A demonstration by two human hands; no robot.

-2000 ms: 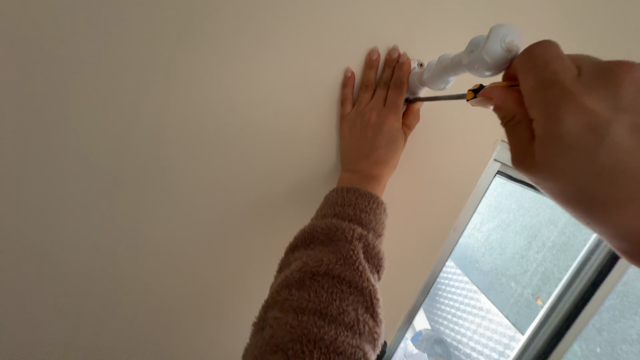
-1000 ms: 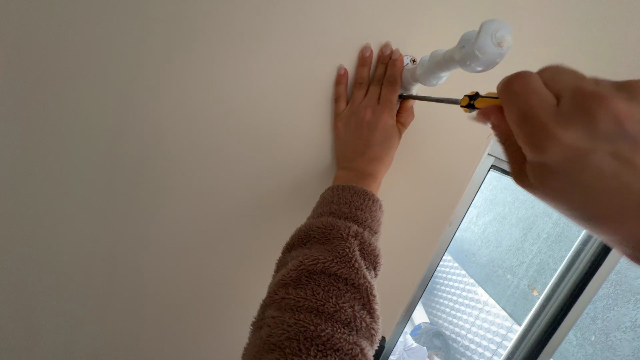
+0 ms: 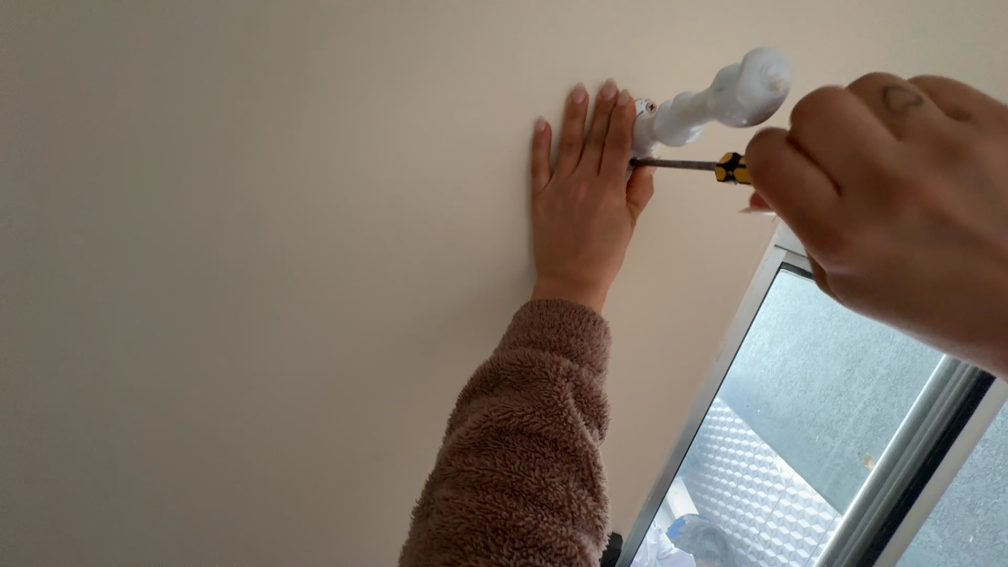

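Note:
My left hand [image 3: 587, 189] lies flat against the beige wall with its fingers up, its forefinger and thumb beside the base of a white curtain rod bracket or similar turned fitting [image 3: 701, 102]. A cross-head screw [image 3: 650, 108] shows at the top of that base. My right hand [image 3: 882, 181] grips a screwdriver [image 3: 732, 168] by its yellow and black handle, most of which the fist hides. The metal shaft runs left to a dark spot at the lower edge of the base, between my left thumb and forefinger. The tip's exact seat cannot be made out.
The beige wall [image 3: 236, 276] fills the left and middle of the view. At the lower right is a window with a metal frame [image 3: 709, 386]; a patterned tiled surface [image 3: 756, 465] shows through its glass. A small dark object sits at the bottom beside the frame.
My right hand has turned at the screwdriver, and its knuckles now face the view more. The left hand remains flat by the fitting.

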